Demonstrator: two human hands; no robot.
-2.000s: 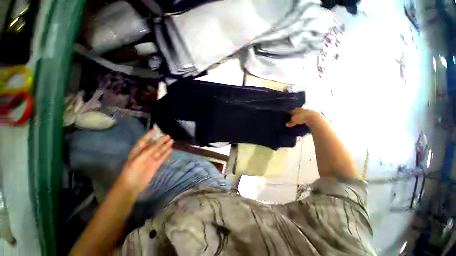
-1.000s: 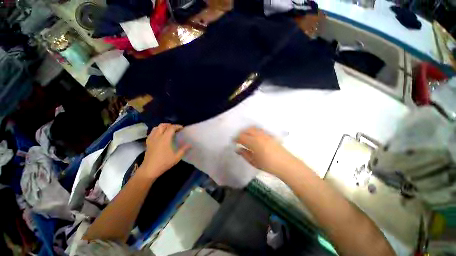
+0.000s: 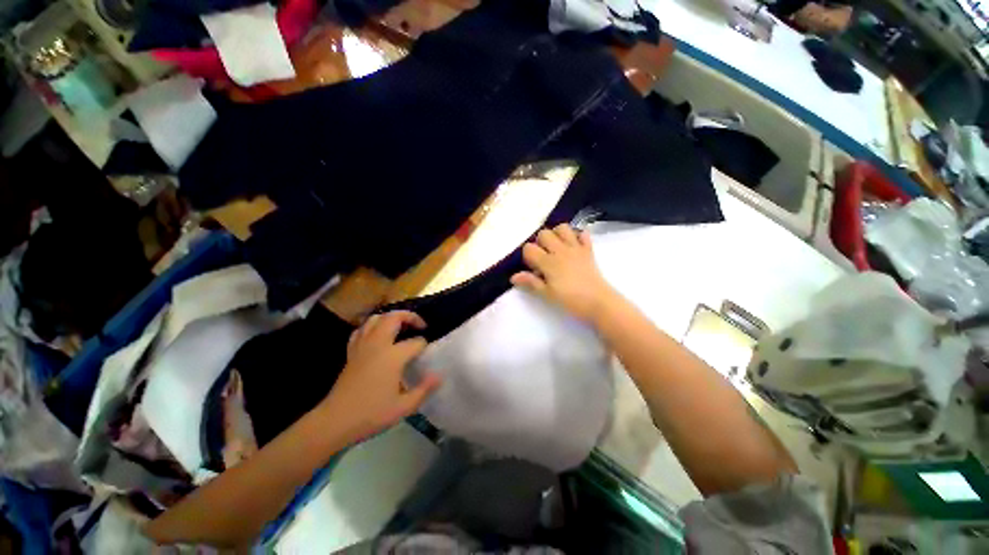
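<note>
A large dark fabric piece (image 3: pixel 412 152) is spread over the far left part of the white table. A white fabric piece (image 3: pixel 521 379) lies at its near edge and hangs over the table's front. My left hand (image 3: pixel 385 363) is at the left end of the dark strip along the white piece, fingers bent on the cloth. My right hand (image 3: pixel 564 266) pinches the dark edge where it meets the white piece. The fingertips are partly hidden against the cloth.
The sewing machine head (image 3: pixel 857 374) stands at the right. A red basket (image 3: pixel 857 211) with clear plastic is behind it. A blue basket (image 3: pixel 152 314) with mixed cloth is at the left. White cut pieces (image 3: pixel 179 374) lie beside my left forearm. A blue-edged table (image 3: pixel 748 65) is beyond.
The view has turned from the lap area to the table. Since one second ago, the dark cloth's near edge has been drawn toward me, opening a gap behind it, and my right hand has taken hold there.
</note>
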